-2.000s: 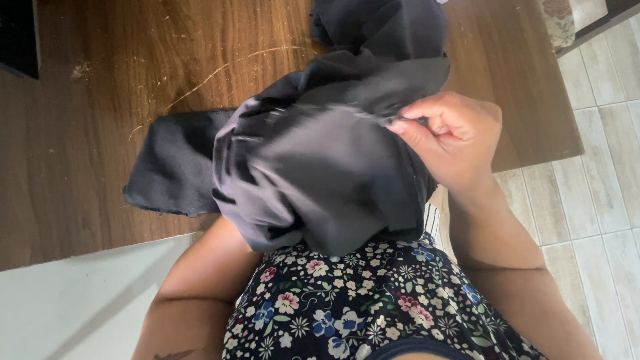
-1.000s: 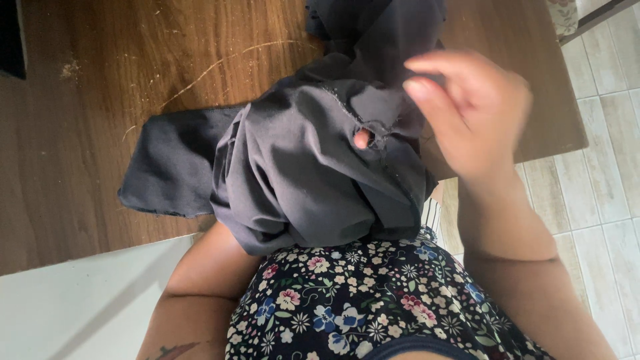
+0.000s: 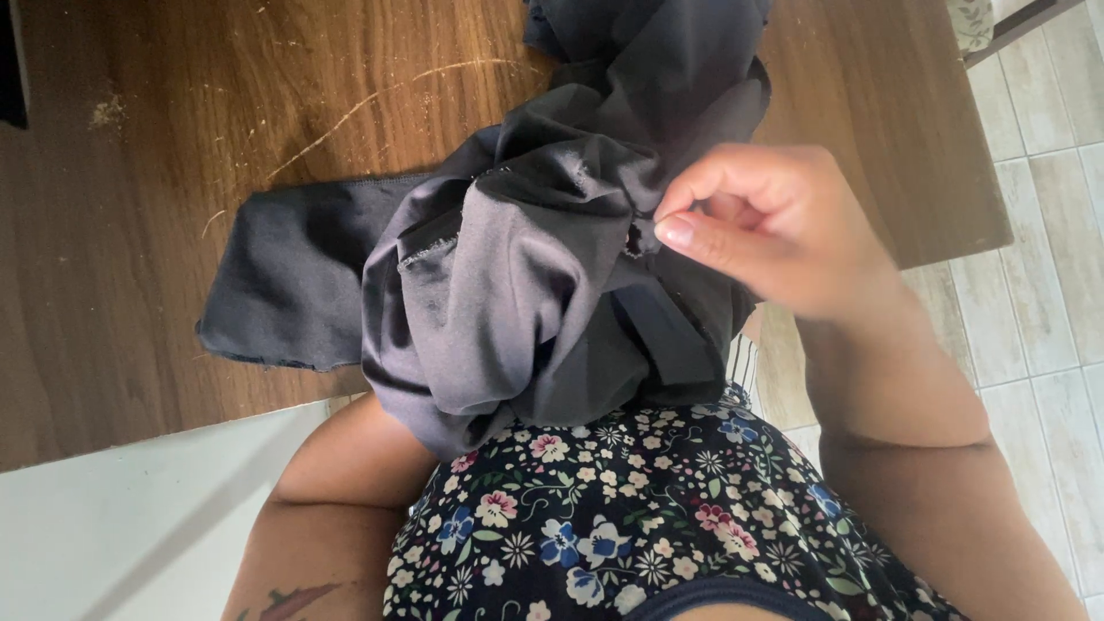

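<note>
A dark grey fabric garment (image 3: 517, 293) lies bunched over the edge of the wooden table and against my floral top. One flat panel of it stretches left on the wood, and more cloth runs up toward the far side. Near its right part is a small hole with a frayed seam. My right hand (image 3: 750, 224) is beside that hole, thumb and forefinger pinched together at the cloth; whether fabric or a thread is between them is too small to tell. My left hand is hidden under the cloth, with only the forearm showing.
The brown wooden table (image 3: 172, 112) has a scratched top and a patch of crumbs or dust at the left. A dark object (image 3: 12, 69) stands at the upper left edge. Patterned fabric (image 3: 972, 24) shows at the upper right, above the tiled floor (image 3: 1035, 302).
A fingertip that poked through the hole one second ago is now mostly out of sight. My right hand, raised off the cloth then, has come back to the hole. The cloth's folds have shifted.
</note>
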